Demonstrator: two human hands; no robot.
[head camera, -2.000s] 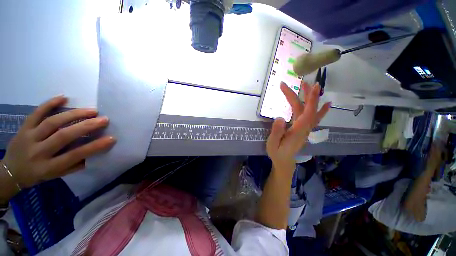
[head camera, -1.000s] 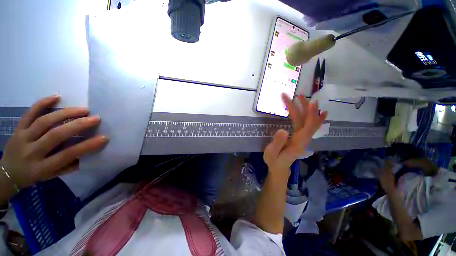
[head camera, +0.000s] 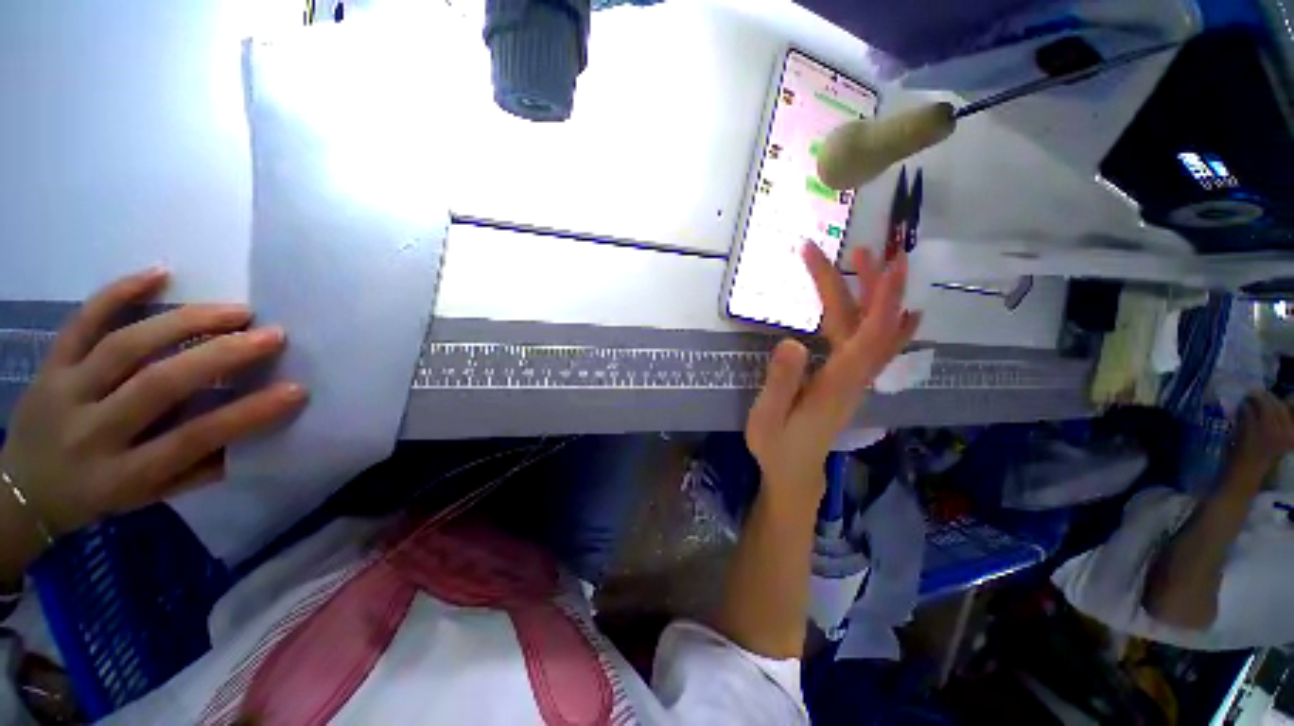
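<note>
A light blue-grey cut piece (head camera: 348, 305) lies on the left part of the table and hangs over its front edge. My left hand (head camera: 156, 390) rests flat with spread fingers on the table edge, fingertips on the piece's left side, not closed on it. A smartphone (head camera: 785, 213) with a lit white-pink screen and green patches lies right of the middle. My right hand (head camera: 837, 362) is at its lower right corner, fingers apart and holding nothing. Whether a fingertip touches the screen I cannot tell.
A black ribbed cylinder (head camera: 537, 64) hangs at the top. A pale-handled tool (head camera: 887, 145) juts over the phone; dark-pointed snips (head camera: 905, 213) lie beside it. A ruler (head camera: 596, 369) runs along the table edge. A blue crate (head camera: 121, 617) is below left. Another person's arm (head camera: 1206, 546) is at right.
The view has shifted slightly, so the piece and phone sit further left than two seconds ago. My right hand's fingers have moved slightly near the phone. The other person's arm has moved. My left hand stays on the piece.
</note>
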